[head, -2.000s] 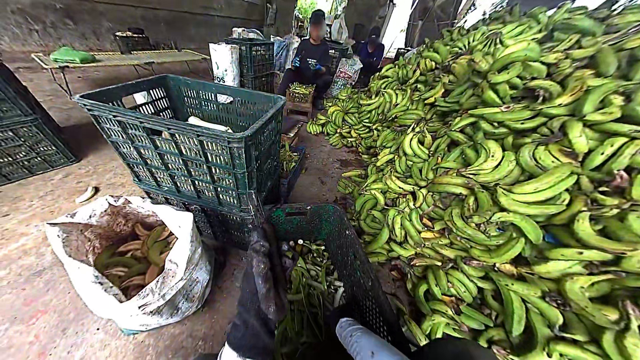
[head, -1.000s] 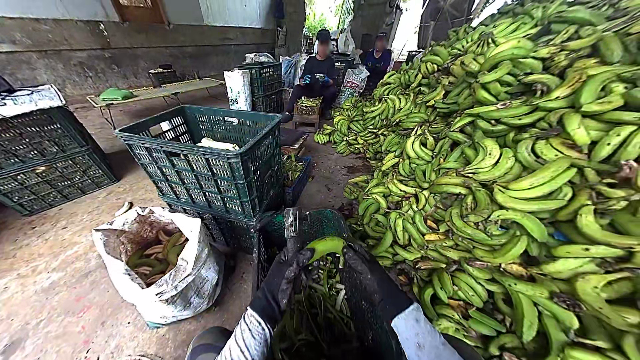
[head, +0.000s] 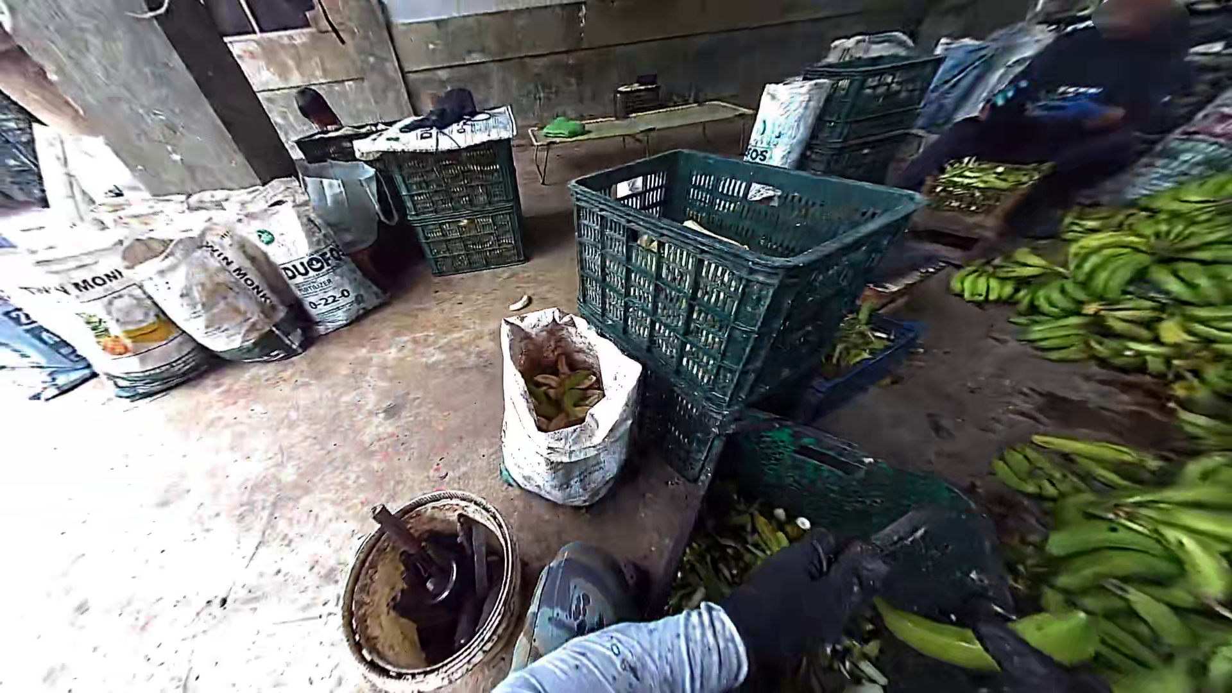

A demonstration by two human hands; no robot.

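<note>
My left hand, in a dark glove below a light speckled sleeve, is over a dark green plastic crate with green peels in it. Its fingers blur into the dark crate, so whether it holds anything is unclear. At the lower right my right hand, also gloved and partly out of frame, grips a green banana, its dark fingers crossing the fruit. The banana's left end lies just below and right of my left hand. A heap of green bananas stands beside the crate on the right.
An open white sack holds peels or fruit. Left of my knee is a round bucket with dark tools. A large green crate rests on another. Filled sacks stand at left. Another person sits at the upper right.
The view has swung left, bringing the bucket and filled sacks into sight. Two seconds ago no banana showed between my hands; one second ago my hands were together around a green banana.
</note>
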